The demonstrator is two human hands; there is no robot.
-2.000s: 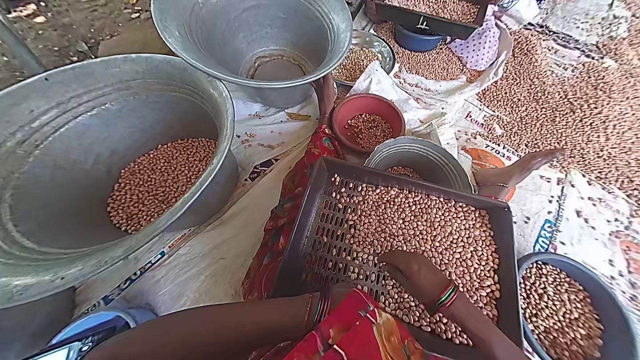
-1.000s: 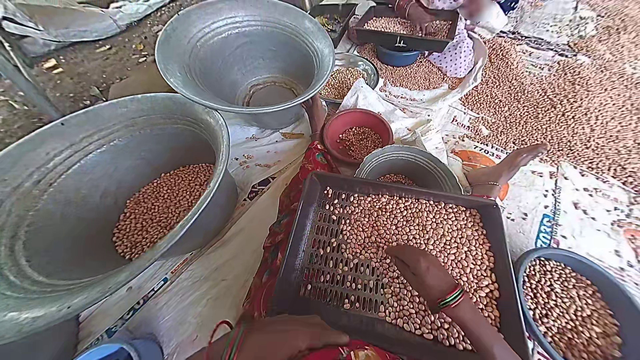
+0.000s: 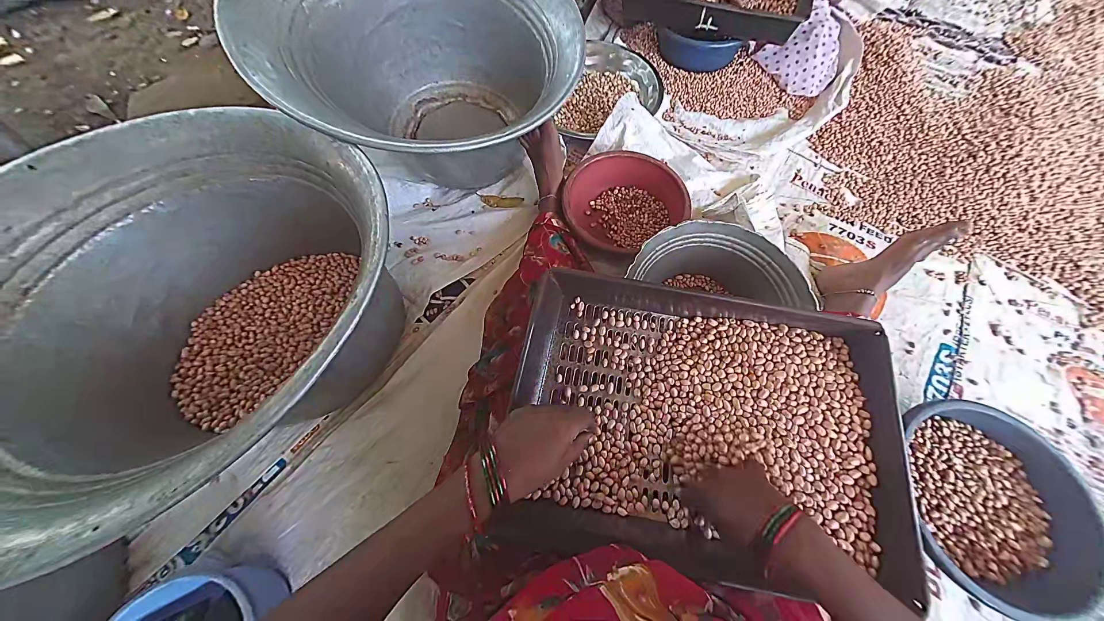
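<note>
A dark slotted plastic tray (image 3: pixel 690 297) rests on my lap, spread with brown shelled nuts or beans (image 3: pixel 750 371). My left hand (image 3: pixel 542 448) reaches over the tray's left part, fingers curled down at the nuts; whether it holds any is hidden. My right hand (image 3: pixel 733 492) is low in the middle of the tray, blurred, among the nuts, with some heaped just above its fingers. Its grip cannot be made out. Bare slots show at the tray's upper left and between the hands.
Two large metal basins (image 3: pixel 379 285) (image 3: pixel 466 155) stand at the left and top. A red bowl (image 3: pixel 578 203), a grey metal bowl (image 3: pixel 768 267) and a blue-grey tub of nuts (image 3: pixel 918 517) surround the tray. A blue container (image 3: pixel 267 586) is at lower left; loose nuts (image 3: pixel 1018 172) cover the upper right.
My left hand has moved from beside the tray's near left edge onto the nuts. My right hand has moved down toward the near edge. Nuts have spread over part of the slots.
</note>
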